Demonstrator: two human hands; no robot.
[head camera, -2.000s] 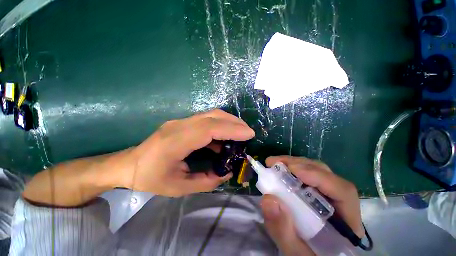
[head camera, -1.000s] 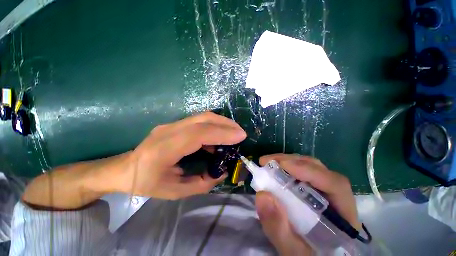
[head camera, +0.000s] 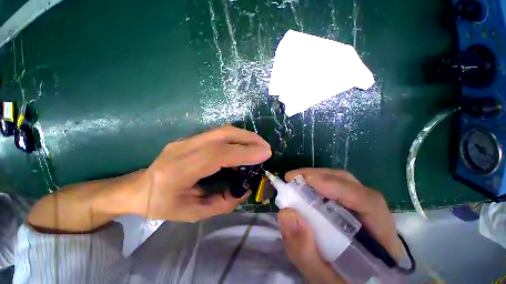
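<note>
My left hand (head camera: 194, 172) holds a glossy black electronic unit (head camera: 242, 181) between thumb and fingers, near the bench's front edge. A pouch battery (head camera: 267, 189) with a yellow edge hangs at the unit's right side. My right hand (head camera: 338, 216) holds the white glue syringe (head camera: 313, 213) like a pen, with a clear switch piece on its barrel and a black cable. The dispensing tip (head camera: 270, 176) points up and left at the unit's right side. I cannot tell whether it touches. My left fingers partly hide the unit.
A white paper scrap (head camera: 319, 72) lies on the green bench (head camera: 122, 72), beyond my hands. Two black units with yellow-edged batteries (head camera: 23, 136) lie at far left. The blue glue dispenser (head camera: 458, 161) with its gauge is at right, beside a curved clear air hose (head camera: 413, 166). Glue smears mark the bench.
The whole view has shifted slightly, so the paper and bench appear further left. Both hands keep their holds, and the tip stays close to the unit.
</note>
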